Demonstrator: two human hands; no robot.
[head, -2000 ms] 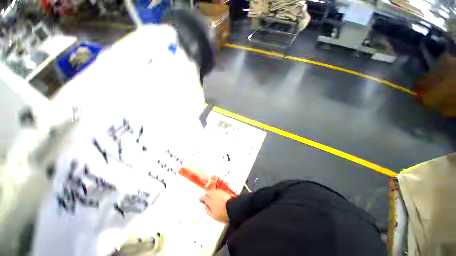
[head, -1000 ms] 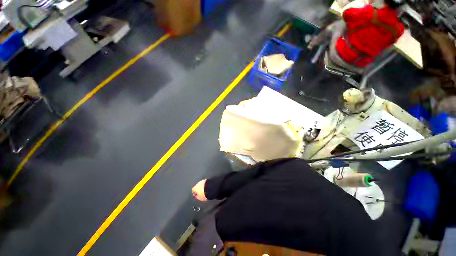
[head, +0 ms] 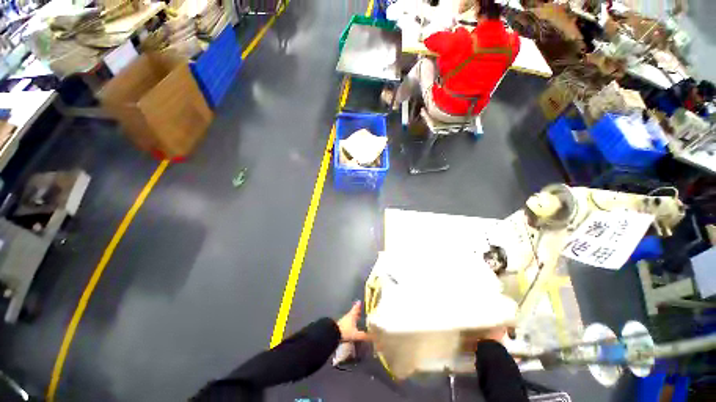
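A beige stack of floppy sewn pieces, seemingly bags (head: 440,302), lies at the near end of a white sewing-machine table (head: 428,224). Its top is overexposed, so single pieces cannot be told apart. My left hand (head: 352,323) is at the stack's left side, thumb up, fingers partly hidden against it. My right hand (head: 494,335) is at its lower right edge, mostly hidden by the dark sleeve and the stack. The two hands hold the stack from both sides.
Behind the table are a sewing machine (head: 549,208) with a paper sign (head: 608,239), a blue crate (head: 361,177) and a seated person in red (head: 475,67). Thread cones and a pole are at right. A cardboard carton (head: 169,110) stands across the lane at left.
The view has swung round to face the beige stack. One second ago a hand was out over the floor beside it; now both hands are at its sides.
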